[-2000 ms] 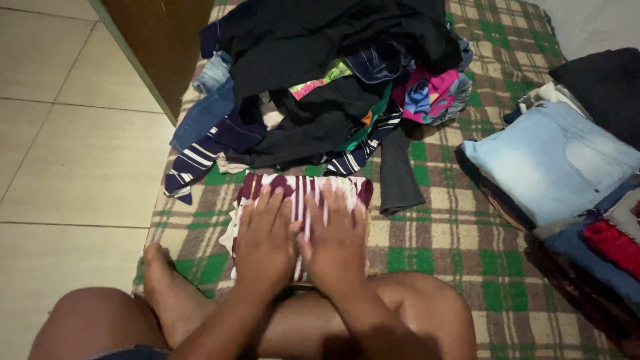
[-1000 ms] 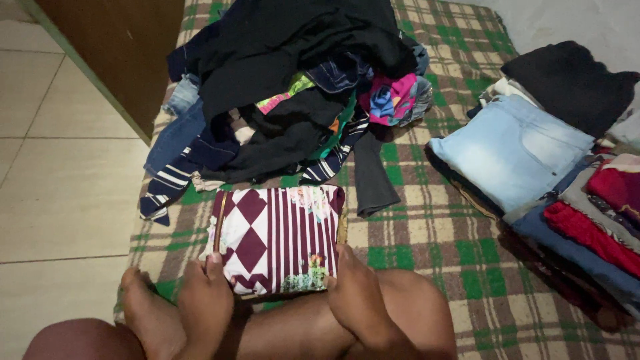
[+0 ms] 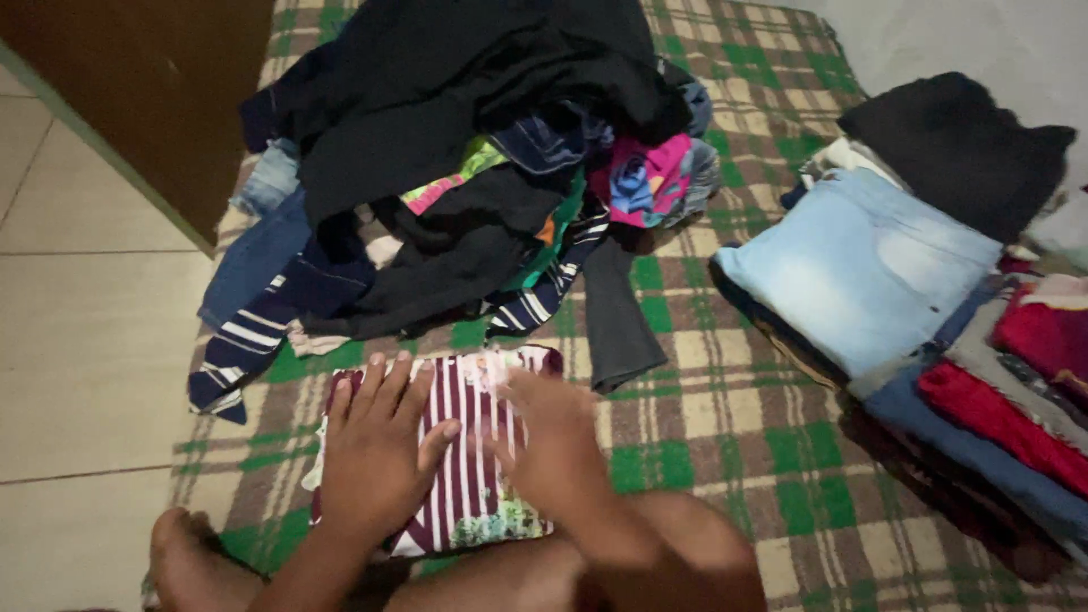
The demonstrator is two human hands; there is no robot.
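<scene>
A folded garment (image 3: 463, 459), maroon and white with stripes and a floral patch, lies flat on the plaid blanket (image 3: 680, 416) before my crossed legs. My left hand (image 3: 374, 450) rests palm down on its left part, fingers spread. Over its right part is my right hand (image 3: 552, 450), blurred, fingers apart; whether it touches the cloth I cannot tell. Just beyond the garment lies a loose heap of clothes (image 3: 408, 136), mostly black, with striped navy, denim and pink floral pieces. A dark grey trouser leg or sleeve (image 3: 620, 314) sticks out of the heap toward me.
Stacks of folded clothes stand at the right, with light blue jeans (image 3: 867, 263), a black garment (image 3: 960, 153) and a red one (image 3: 1003, 416) on show. A brown wooden panel (image 3: 161, 93) borders the blanket at upper left, above the tiled floor (image 3: 85, 365). A pale wall is at upper right.
A second ago my hands were at the garment's near corners; now they are over its top face. The heap and the stacks stay as they were.
</scene>
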